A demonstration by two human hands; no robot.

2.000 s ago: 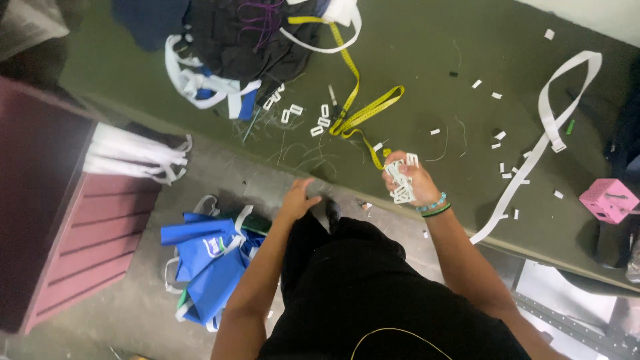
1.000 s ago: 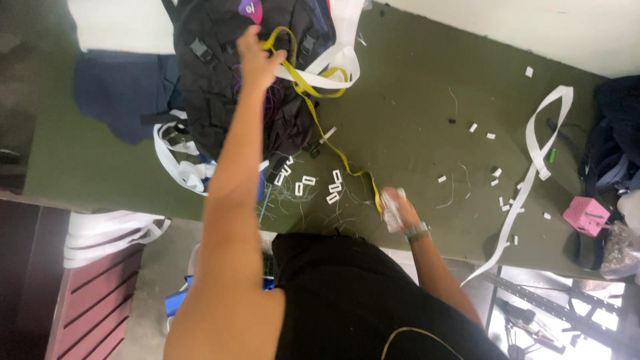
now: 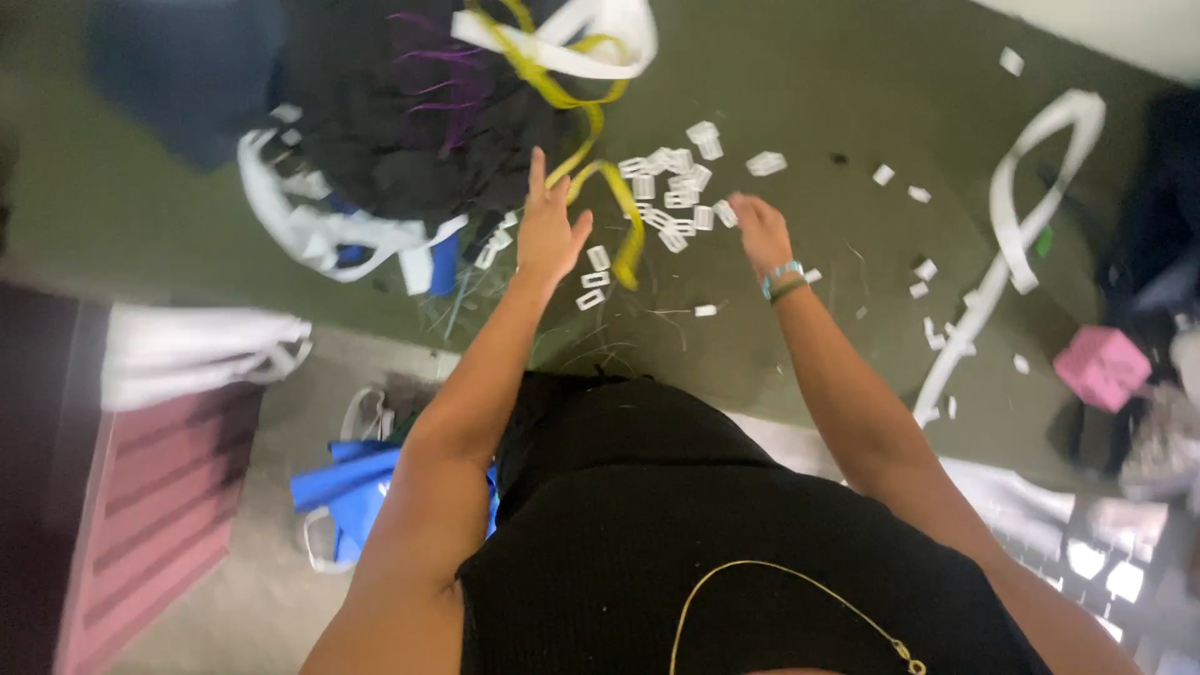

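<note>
White rectangular plastic slide buckles (image 3: 682,187) lie in a loose heap on the dark green table (image 3: 825,103). My right hand (image 3: 764,234) is at the heap's right edge, fingertips at one buckle; whether they grip it cannot be told. My left hand (image 3: 548,225), fingers spread and holding nothing, hovers left of the yellow tape measure (image 3: 623,225), beside the black fabric bag (image 3: 375,141). A few more buckles (image 3: 595,279) lie just right of my left wrist. White webbing (image 3: 609,47) is looped at the top, near the tape.
A long white strap (image 3: 1012,225) and a pink box-like object (image 3: 1102,367) lie at the right, among small white pieces (image 3: 883,174). White fabric straps (image 3: 197,352) hang over a reddish slatted box (image 3: 169,487) at left. Blue bags (image 3: 352,487) lie on the floor.
The bunch of buckles held in my right hand earlier is now spread on the table. My left hand has come back from the bag and tape at the top.
</note>
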